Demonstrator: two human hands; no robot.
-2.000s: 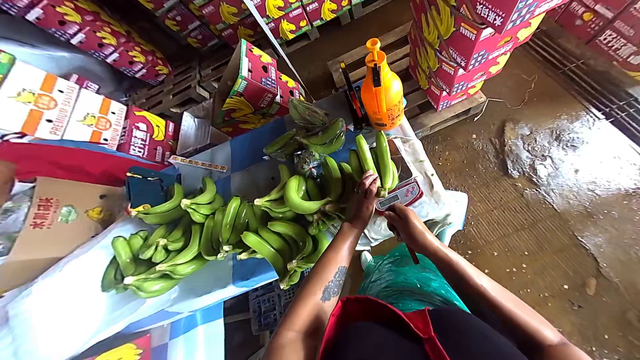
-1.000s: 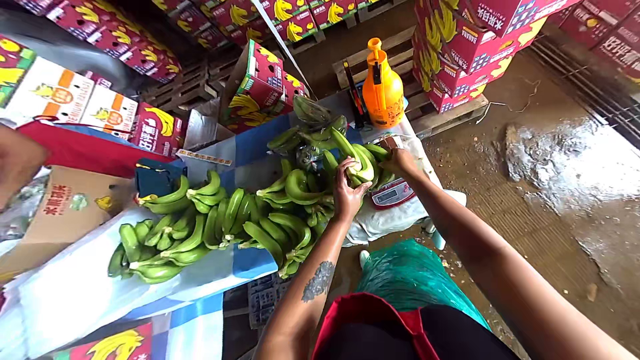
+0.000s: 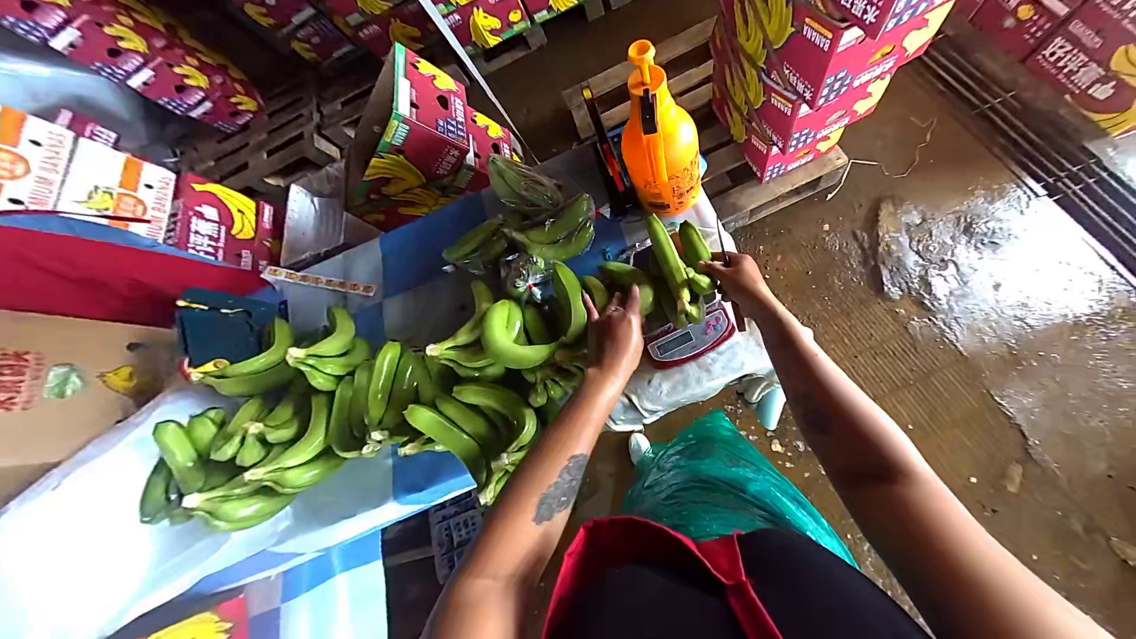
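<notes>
My left hand (image 3: 615, 335) has its fingers apart beside green bananas, left of the scale; whether the fingertips touch fruit is hard to tell. My right hand (image 3: 742, 282) is closed around a thin knife-like tool (image 3: 723, 238), its fingers close against a small bunch of green bananas (image 3: 673, 271). That bunch rests on a red and white digital scale (image 3: 690, 339), covering most of its pan. Many green banana bunches (image 3: 479, 417) spread leftward over the table, and bagged bananas (image 3: 541, 226) lie behind them.
An orange spray bottle (image 3: 661, 146) stands behind the scale. An open banana carton (image 3: 417, 133) is at the back, and stacked cartons (image 3: 812, 80) sit on a wooden pallet (image 3: 790, 186) to the right. A green plastic bag (image 3: 728, 479) is below the table edge. The floor is wet.
A second ago my left hand was on a banana bunch near the scale; now it is off that bunch, with fingers spread. The upright bananas now show on the scale, beside my right hand.
</notes>
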